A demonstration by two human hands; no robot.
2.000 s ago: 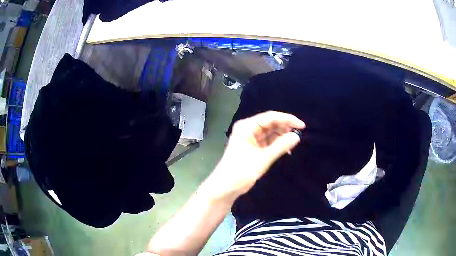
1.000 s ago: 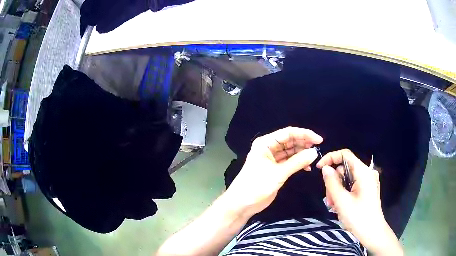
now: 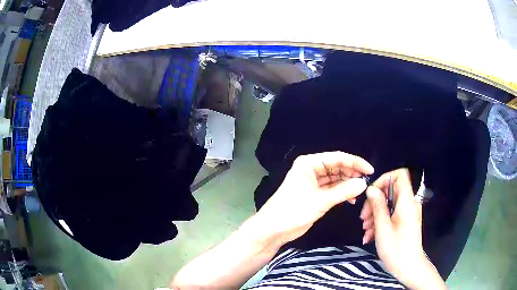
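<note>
A black garment [image 3: 363, 119] lies over the lap. My left hand [image 3: 326, 184] is above it, thumb and index finger pinching a tiny dark piece [image 3: 366, 179], possibly a button or snap. My right hand [image 3: 394, 221] is just to the right, its fingertips close against the same piece. A narrow dark metal tool [image 3: 390, 198], possibly snips, lies in the right hand. A needle or thread cannot be made out. A small white patch [image 3: 421, 190] shows beside the right hand.
A white table [image 3: 295, 22] with a yellowish edge runs across the top. A black garment heap [image 3: 113, 170] hangs at the left, and another dark garment [image 3: 133, 12] lies on the table. A white box [image 3: 219, 135], a blue crate [image 3: 179, 85] and a clear mesh-like basket [image 3: 502, 141] are below table level.
My right hand was out of sight two seconds ago and has come in beside my left hand. Both hands have moved slightly down over the last second. The left hand keeps its pinch.
</note>
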